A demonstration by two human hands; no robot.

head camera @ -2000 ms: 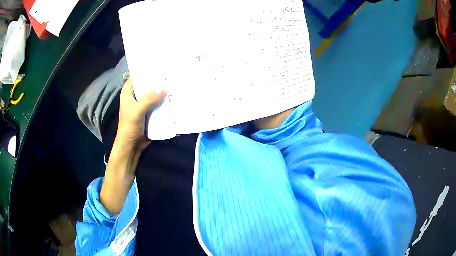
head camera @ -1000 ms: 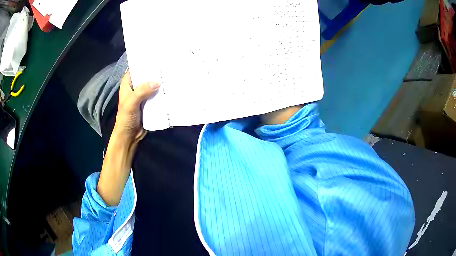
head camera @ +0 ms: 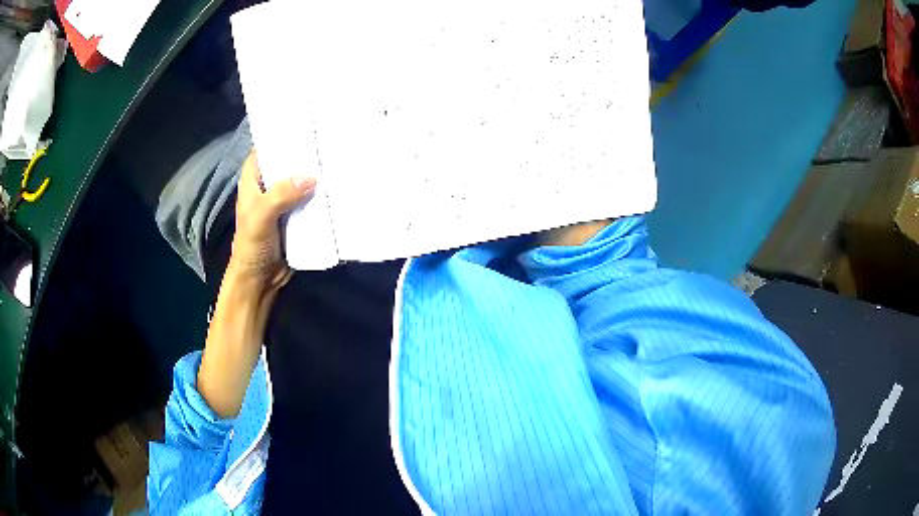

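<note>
A large white sheet or open record book page (head camera: 453,121) with faint rows of small marks is held up in front of my lap. Its top is cut off by the picture's upper edge. My left hand (head camera: 267,222) grips its lower left part, with the thumb on the front face and the fingers behind it. My right hand is hidden behind the page; only a bit of wrist shows at the lower right edge, above the blue sleeve.
A dark green bench (head camera: 96,111) curves along the left. On it lie yellow-handled pliers (head camera: 36,177), a white wrapped piece (head camera: 30,96), a red item (head camera: 83,40) and a dark slab (head camera: 15,264). Cardboard boxes (head camera: 821,217) stand at right on the blue floor.
Over the last two seconds the page has shifted slightly, its right edge moving a little to the right. My left hand keeps its grip and has moved very little.
</note>
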